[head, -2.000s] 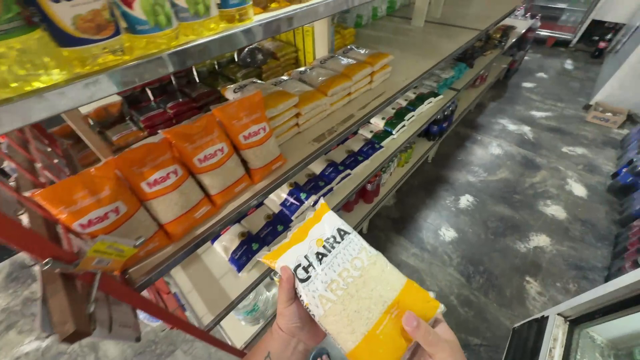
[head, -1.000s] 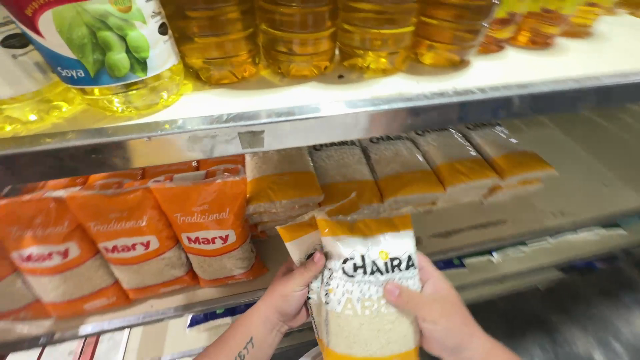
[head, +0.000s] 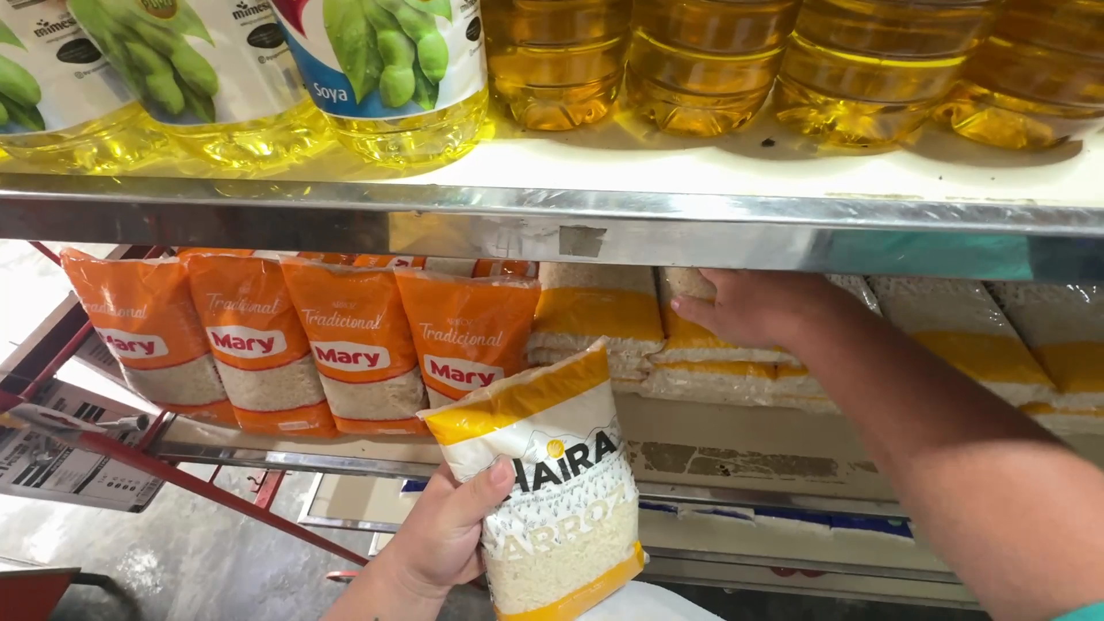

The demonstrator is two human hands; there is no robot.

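A white and yellow bag of rice [head: 561,492] is gripped in my left hand [head: 457,526], upright, with the thumb on its front. My right hand [head: 750,310] reaches under the upper shelf and lies on the stacked yellow and white rice bags [head: 595,310]; its fingers are partly hidden, so whether they grip a bag is unclear. Just left of that stack stands a row of orange rice bags [head: 345,345].
Bottles of oil [head: 405,95] stand on the upper shelf, whose metal edge [head: 483,224] runs above my hands. At lower left are a red metal frame [head: 198,492] and a printed carton [head: 78,448]. Lower shelves [head: 776,552] hold more packages.
My right hand has left the held bag and moved to the stacked bags on the shelf. One second ago both hands were at the held bags. The view has shifted toward the shelf.
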